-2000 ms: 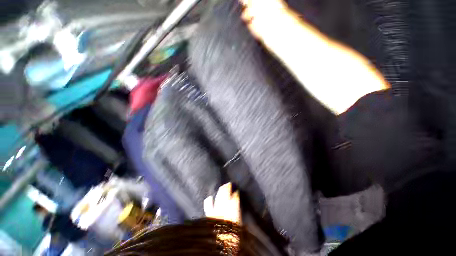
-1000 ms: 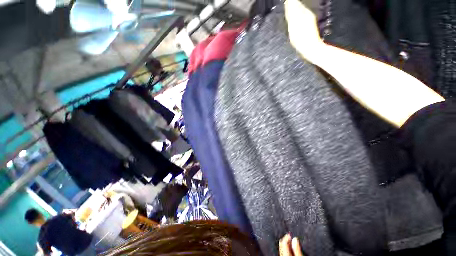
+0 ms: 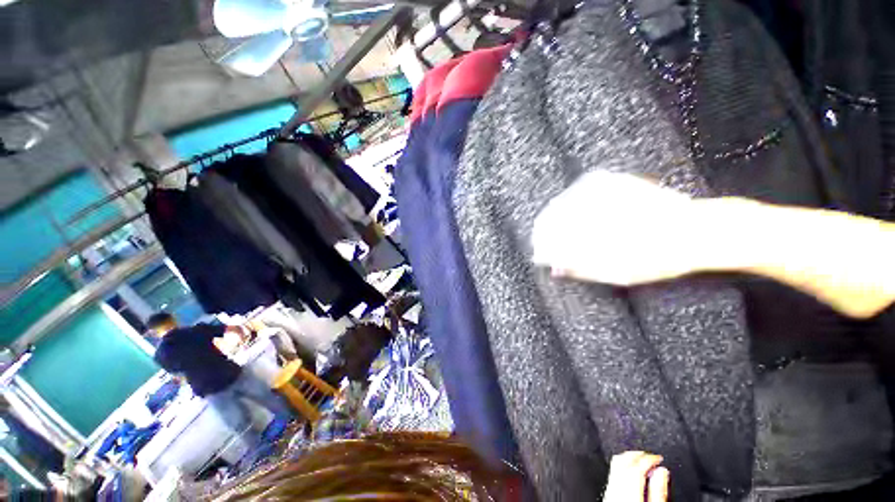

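Speckled grey tweed jackets (image 3: 510,294) hang close together in front of me, with dark jackets with flecked trim (image 3: 746,88) at the right. My right hand (image 3: 599,230) reaches in from the right edge and lies across a grey sleeve. It is overexposed, so its fingers and any grip are unclear. Part of my left hand (image 3: 636,477) shows at the bottom edge against the grey cloth. Only some fingers are visible, and the rest is cut off.
A red and navy garment (image 3: 432,216) hangs left of the grey ones. Further back are a rail of dark garments (image 3: 245,225), a fan (image 3: 294,25), a yellow stool (image 3: 304,387) and a person in dark clothes (image 3: 201,358) at a white table. Hair covers part of the bottom edge.
My right hand has come down from the garments' top onto the grey sleeve. My left hand shows slightly further right along the bottom edge. The view has steadied and shifted.
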